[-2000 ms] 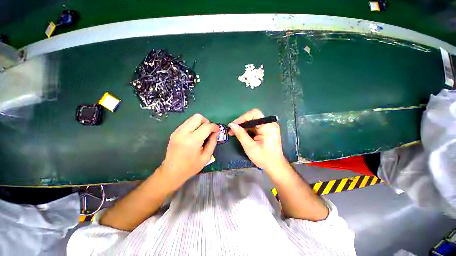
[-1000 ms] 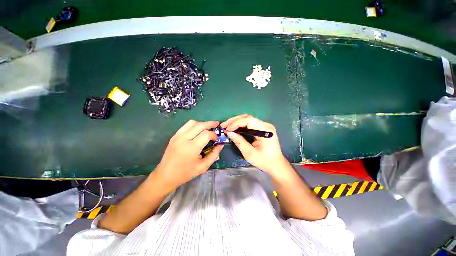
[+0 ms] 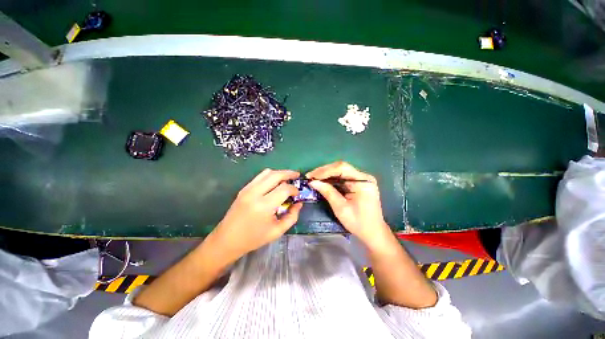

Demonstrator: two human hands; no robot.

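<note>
My left hand [image 3: 263, 205] grips a small device housing [image 3: 305, 192] near the bench's front edge. A blue board shows in it, and a yellow-white battery [image 3: 284, 208] shows under my left fingers. My right hand [image 3: 348, 195] holds slim black tweezers [image 3: 358, 180], seen nearly end-on, with its fingertips at the housing. The tweezers' tip and any part in it are hidden by my fingers. A large heap of dark leaded components [image 3: 245, 118] and a small heap of white parts [image 3: 355, 118] lie beyond my hands.
A waiting black unit [image 3: 144, 145] with its battery [image 3: 175, 132] lies at left on the green bench [image 3: 318, 79]. Beyond the white rail [image 3: 265, 48], units [image 3: 97, 21] sit on the belt. Another person's white sleeve [image 3: 584, 232] is at right, white fabric [image 3: 46, 285] at lower left.
The view has shifted, so the bench things sit lower and further right. The tweezers have turned and show less. The battery shows more clearly under my left hand. Both hands stay at the housing.
</note>
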